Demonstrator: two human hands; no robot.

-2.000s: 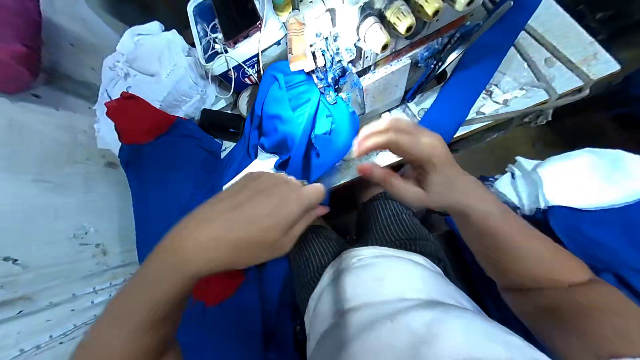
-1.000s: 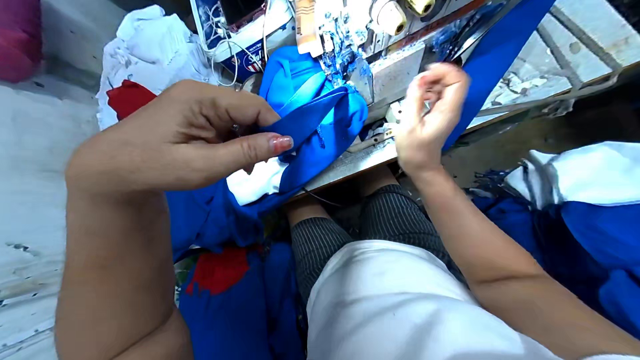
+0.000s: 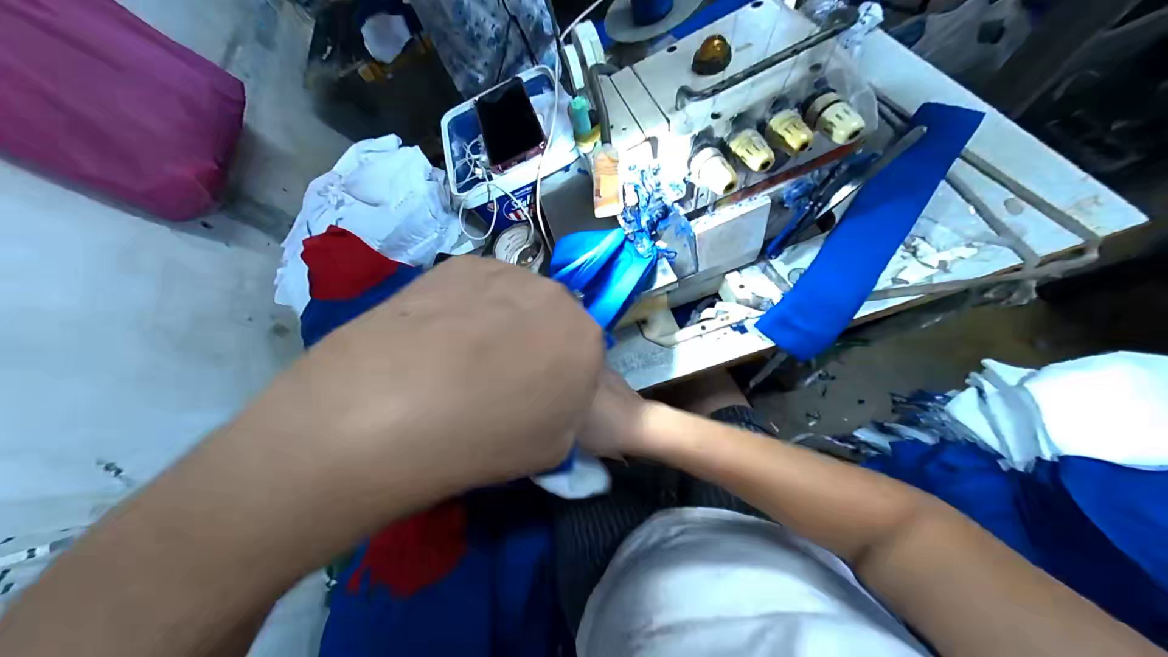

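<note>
My left hand [image 3: 511, 356] is large in the middle of the view, its fingers turned down and hidden. Close against it on the right lies my right hand [image 3: 613, 415], mostly covered by the left. Blue fabric [image 3: 602, 274] runs from the sewing machine [image 3: 730, 233] down to my hands, and a little blue and white cloth [image 3: 575, 476] shows beneath them. The fingers' hold on the cloth is hidden. A separate blue fabric strip [image 3: 867, 237] lies across the machine table to the right.
A white tub [image 3: 453, 160] with a phone [image 3: 509, 123] and cables stands beside the machine. White cloth [image 3: 365, 205] and blue and red garments [image 3: 342, 265] lie left. More blue and white fabric [image 3: 1095, 411] is at right. A magenta covered object [image 3: 119, 109] is upper left.
My hands, apart one second ago, have come together over my lap. The left has moved away from the loose blue fabric by the machine. The view has shifted.
</note>
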